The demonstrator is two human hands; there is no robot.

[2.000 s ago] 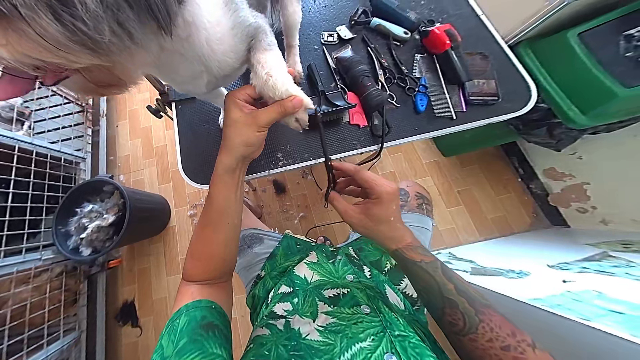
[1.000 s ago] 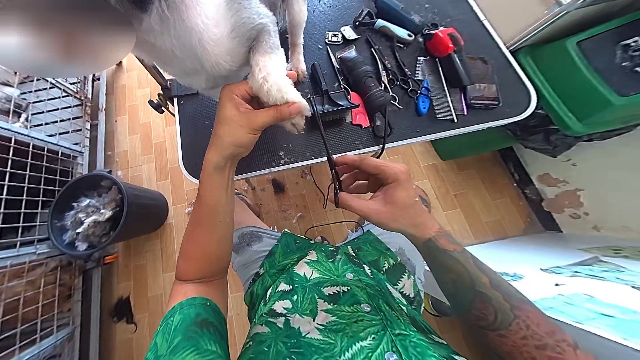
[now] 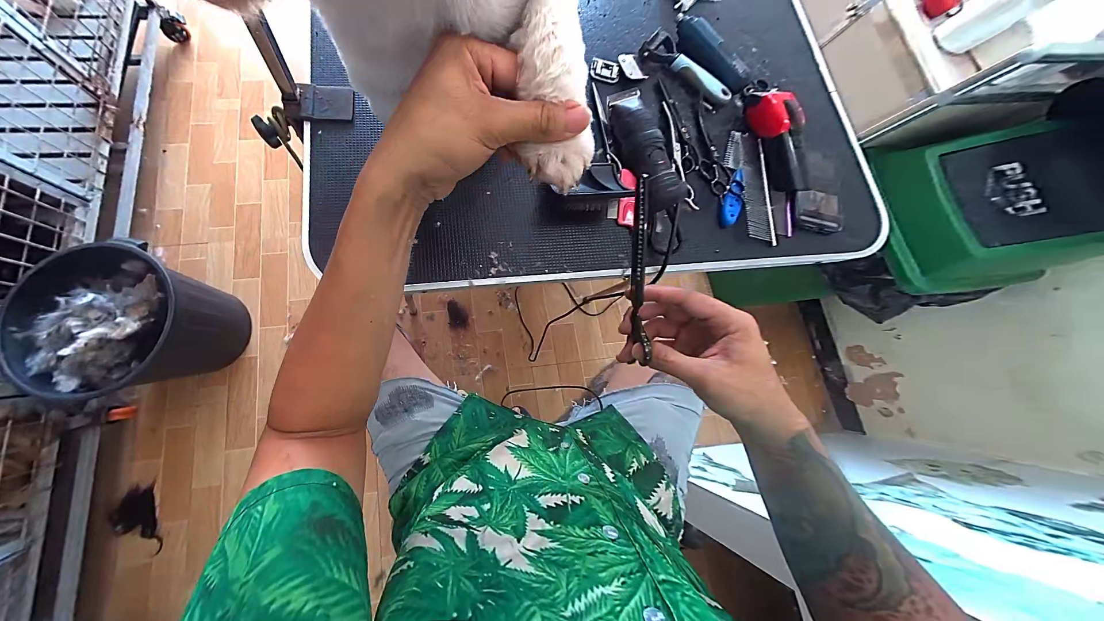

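A dog with pale fur [image 3: 405,43] stands on the black grooming table [image 3: 509,250], only partly in view at the top. My left hand [image 3: 470,116] is closed around its leg, with the thumb across the fur just above the paw [image 3: 561,159]. My right hand [image 3: 707,345] holds a pair of dark grooming scissors [image 3: 640,250] by the handles, blades pointing up, near the table's front edge. Beyond the scissors lie a black hair clipper [image 3: 642,142], several more scissors [image 3: 711,164], a steel comb [image 3: 761,194] and a blue-handled tool [image 3: 731,198].
At the left, a dark bin [image 3: 203,323] holds cut fur beside wire cages [image 3: 60,103]. A green bin [image 3: 914,224] stands to the right of the table. A metal post with a clamp [image 3: 323,102] is at the table's left edge. A thin cable [image 3: 539,341] hangs below the front edge.
The dog's head, in view earlier at upper left, is now almost wholly out of the frame. Both hands keep their holds on the leg and the scissors. The view has shifted somewhat.
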